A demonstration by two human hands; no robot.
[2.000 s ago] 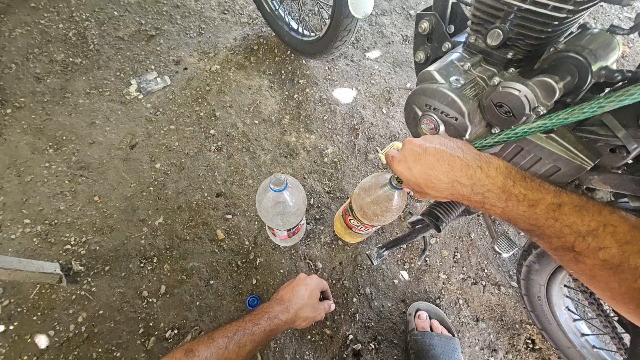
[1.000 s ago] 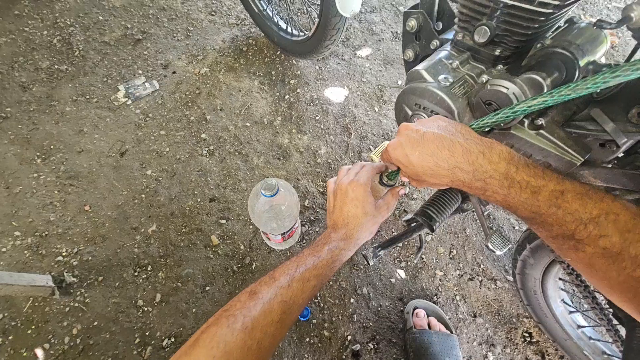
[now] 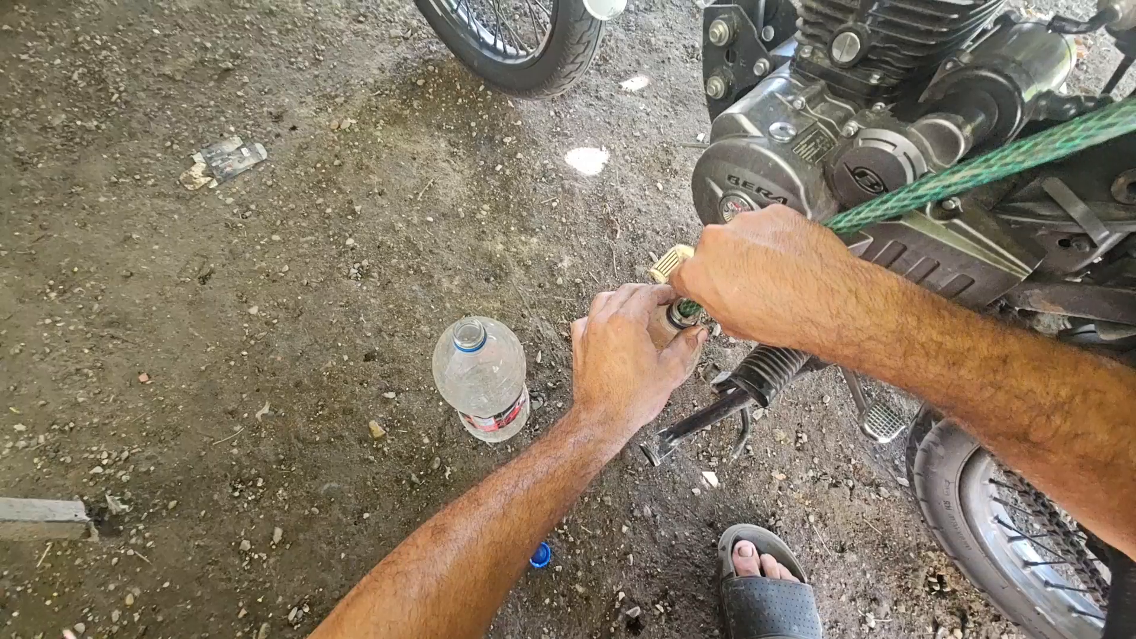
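My left hand (image 3: 626,355) is wrapped around the neck of a plastic bottle (image 3: 683,312), most of which it hides. Above the bottle mouth, my right hand (image 3: 768,275) is closed on a green braided hose (image 3: 976,173); green shows inside the mouth. The hose runs up to the right, across the motorcycle engine (image 3: 825,151). An uncapped clear plastic bottle (image 3: 481,377) with a red and black label stands upright on the ground, left of my left hand. A blue bottle cap (image 3: 540,556) lies beside my left forearm.
The motorcycle's footpeg (image 3: 772,373) and side stand (image 3: 697,430) are close below my hands. A rear wheel (image 3: 1003,524) is at lower right, another wheel (image 3: 532,44) at the top. My sandalled foot (image 3: 768,581) rests on gravelly dirt. A pale bar (image 3: 44,519) lies at the left edge.
My left hand has moved from the ground near the blue cap up to the neck of the bottle under my right hand. The clear bottle still stands on the ground.
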